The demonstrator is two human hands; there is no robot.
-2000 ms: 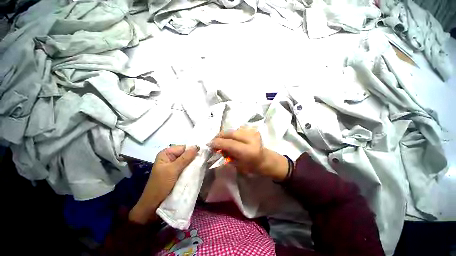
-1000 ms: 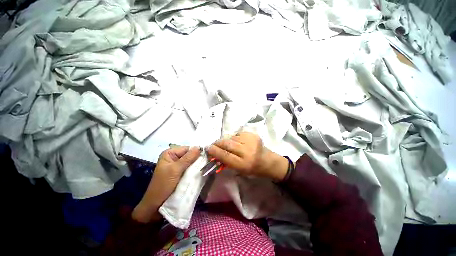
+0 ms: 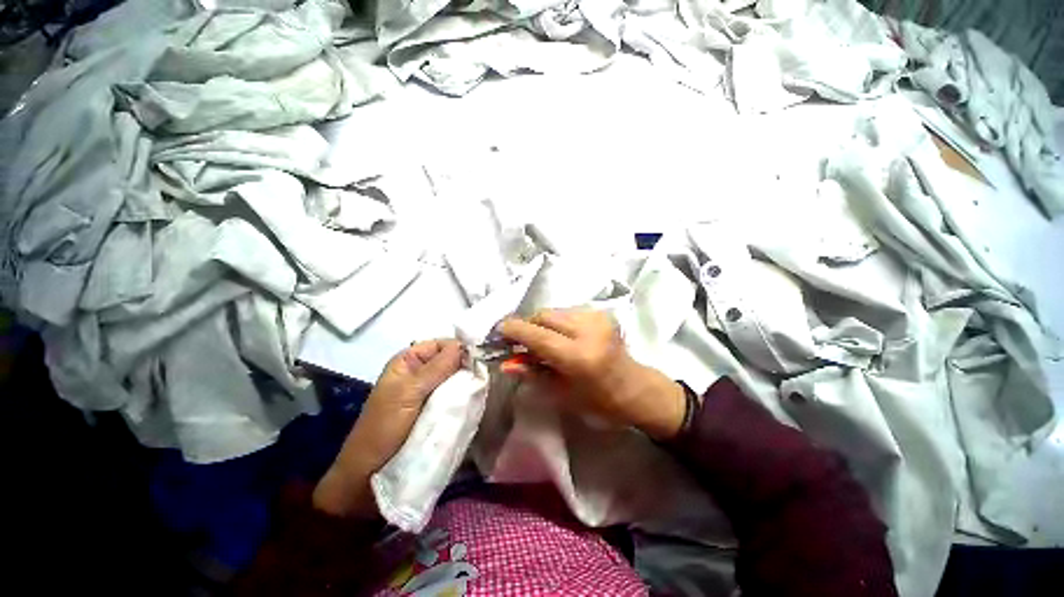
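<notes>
A pale grey-white garment (image 3: 583,443) lies over the table's front edge and down to the lap. My left hand (image 3: 403,397) pinches its narrow cuff piece (image 3: 434,455) near the top; the cuff's stitched end hangs over the apron. My right hand (image 3: 589,362) holds thread snips (image 3: 513,364) with an orange-red grip. The short metal blades point left, at the cloth beside my left fingertips. Most of the snips is hidden in my right fist. Whether the blades touch a thread is too small to tell.
Heaped pale garments (image 3: 222,257) cover the left side of the white table (image 3: 583,140). More garments (image 3: 805,53) lie along the far side. The buttoned part (image 3: 729,306) of a garment spreads to the right. A pink-checked apron (image 3: 525,548) covers my lap. Something blue (image 3: 210,501) is below the left edge.
The snips have turned from pointing down-left to pointing left, with the blades now close to my left fingertips. The whole view has shifted slightly.
</notes>
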